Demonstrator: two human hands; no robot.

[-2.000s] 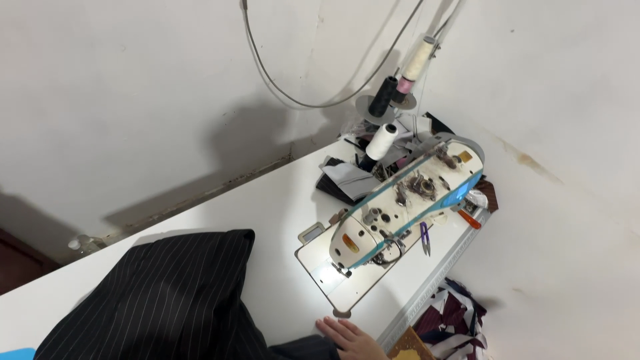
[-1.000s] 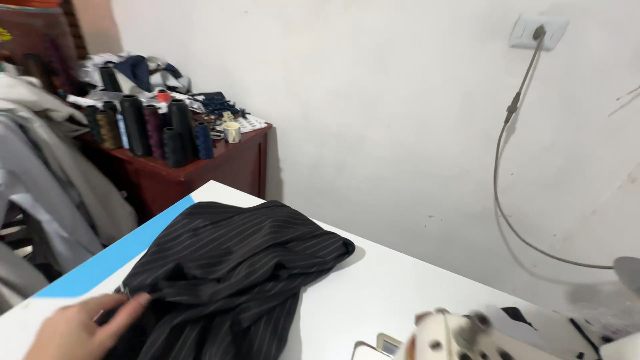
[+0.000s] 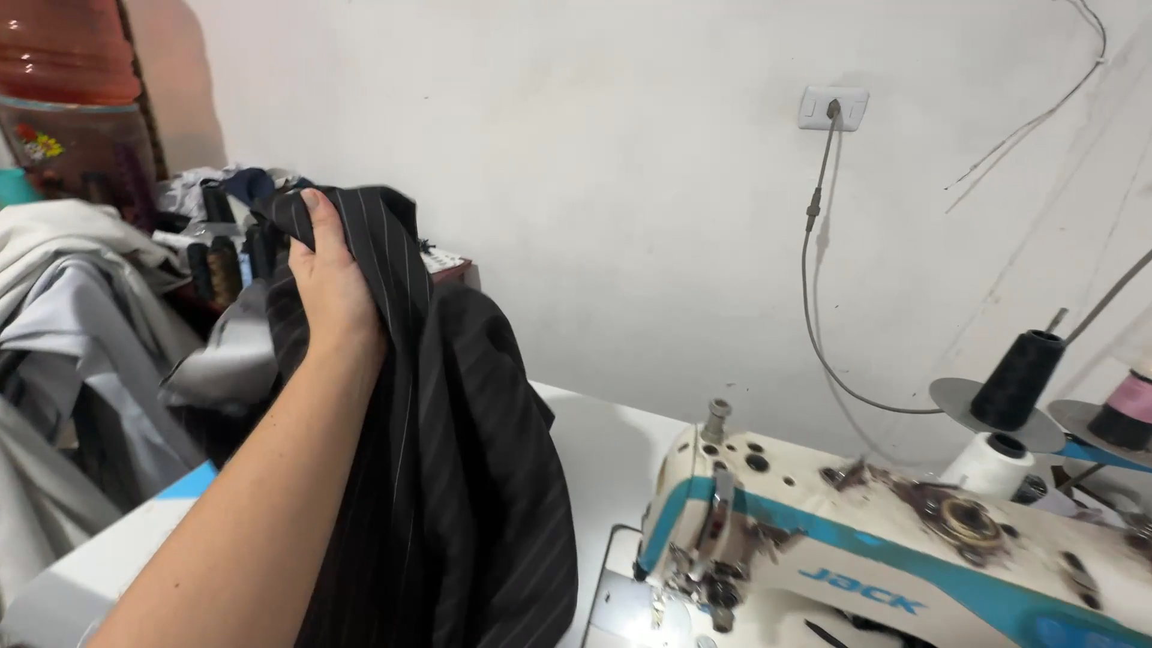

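Note:
My left hand (image 3: 331, 279) grips a black pinstriped garment (image 3: 477, 432) near its top, thumb over the cloth, and holds it up above the white sewing table (image 3: 607, 441). The garment hangs in loose folds, with a grey lining part (image 3: 236, 346) showing on its left side. To the right of the cloth stands a white and blue Jack sewing machine (image 3: 837, 531), its needle area lit. My right hand is not in view.
Black and white thread cones (image 3: 1017, 382) stand behind the machine. A cable hangs from a wall socket (image 3: 833, 108). At left are piled light garments (image 3: 81, 306), several thread spools (image 3: 216, 270) and a reddish water bottle (image 3: 67, 54).
The pinstriped garment lay on the table one second ago; now it is lifted in my left hand. The view has swung a lot since two seconds ago.

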